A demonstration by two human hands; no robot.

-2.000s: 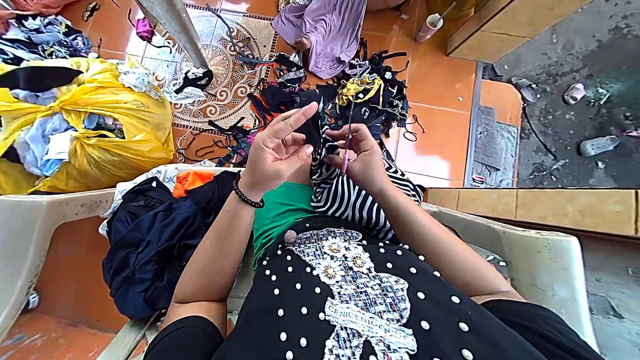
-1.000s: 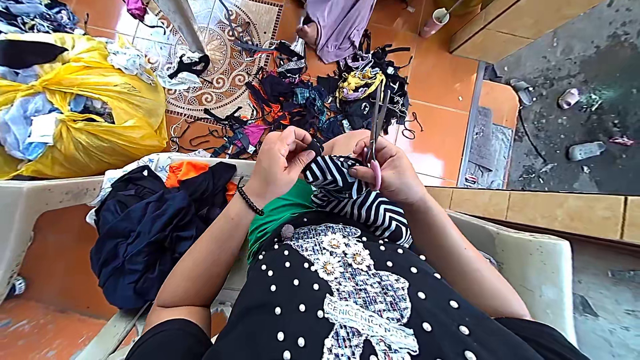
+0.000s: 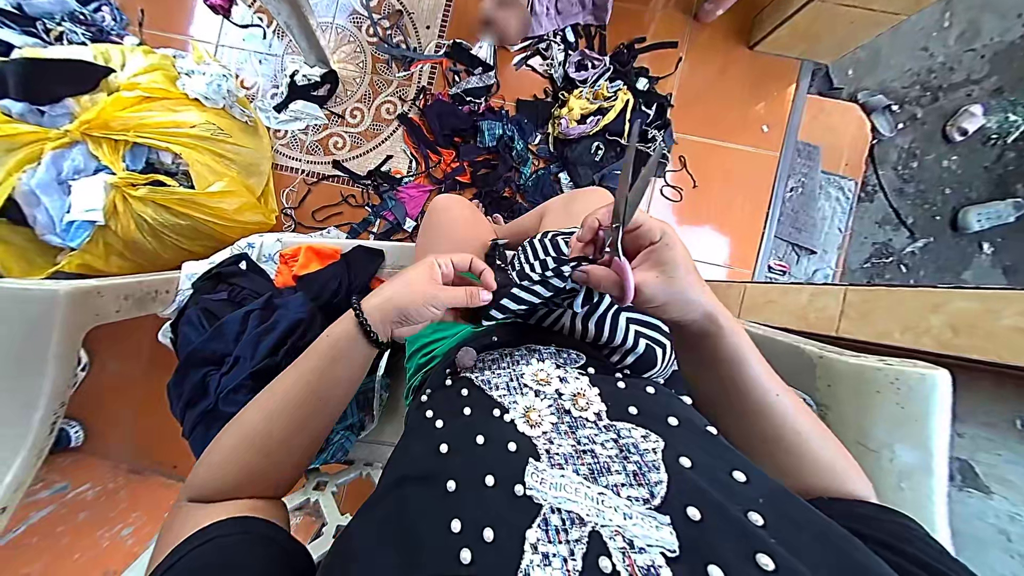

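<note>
Scissors (image 3: 626,200) with pink handles are in my right hand (image 3: 652,260), their blades pointing up and away and slightly parted. The same hand's fingertips touch a black-and-white striped cloth (image 3: 616,328), which lies bunched across my lap. My left hand (image 3: 440,292), with a black bead bracelet at the wrist, is beside the cloth's left end, its thumb and forefinger at a dark edge of fabric. Whether that hand pinches the edge is hard to see.
Cut fabric scraps (image 3: 512,144) lie heaped on the tiled floor ahead. A yellow plastic bag (image 3: 192,160) full of cloth stands at the left. Dark garments (image 3: 240,352) hang by the left arm of my plastic chair (image 3: 864,400). Another person's foot (image 3: 504,20) is at the top.
The scissors have stayed in my right hand, and their blades now show parted. My left hand has moved a little away from my right hand since one second ago.
</note>
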